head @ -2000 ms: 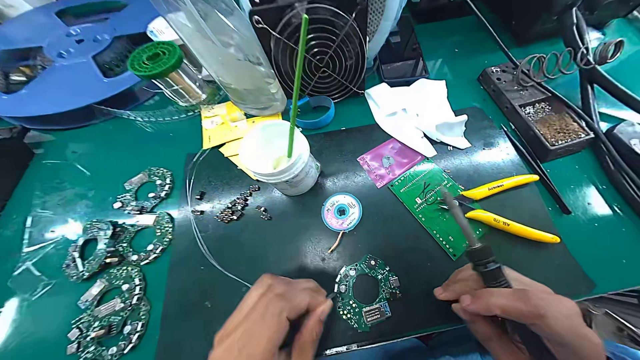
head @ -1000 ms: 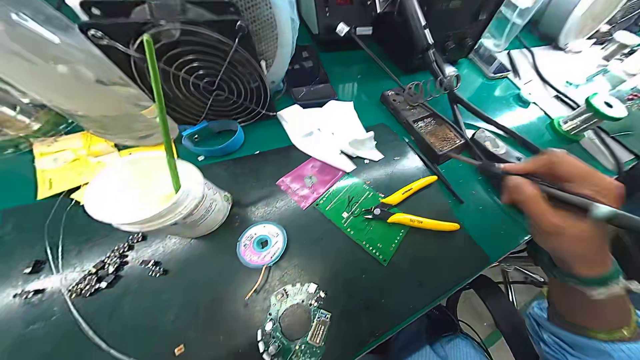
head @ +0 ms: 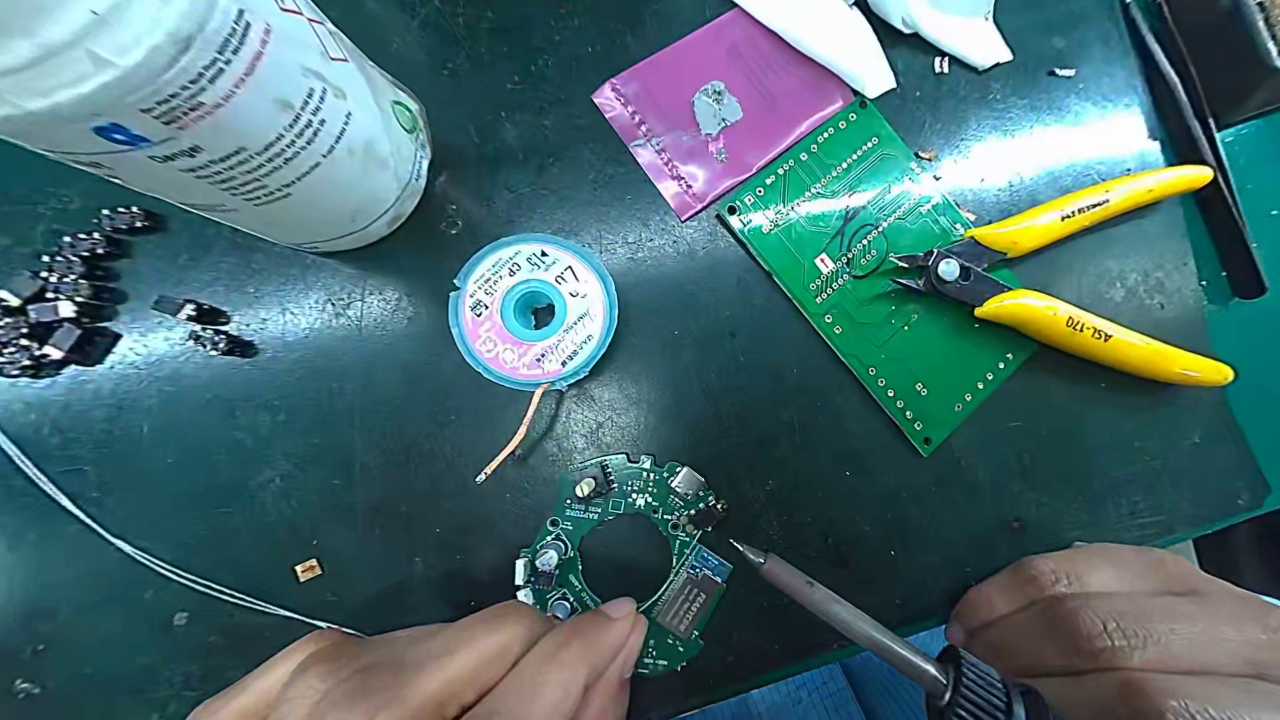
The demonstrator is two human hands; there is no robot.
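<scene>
A ring-shaped green circuit board lies on the dark mat at lower centre, its components facing up. My left hand is at its lower left edge, thumb and fingertips pinched together at the rim of the board's hole. What lies between those fingers is hidden. From the lower right, my right hand grips a soldering iron; its tip points left, just right of the board and apart from it. Above the board is a spool of desoldering braid with a short copper end hanging out.
Yellow-handled flush cutters rest on a rectangular green board, beside a pink bag and white tissue. A white tub stands upper left, near a pile of small black components. White wire curves at left, and black tweezers lie upper right.
My right hand has brought the soldering iron from its holder back beside the ring-shaped board. My left hand, out of view one second ago, is at the board. The view has moved much closer.
</scene>
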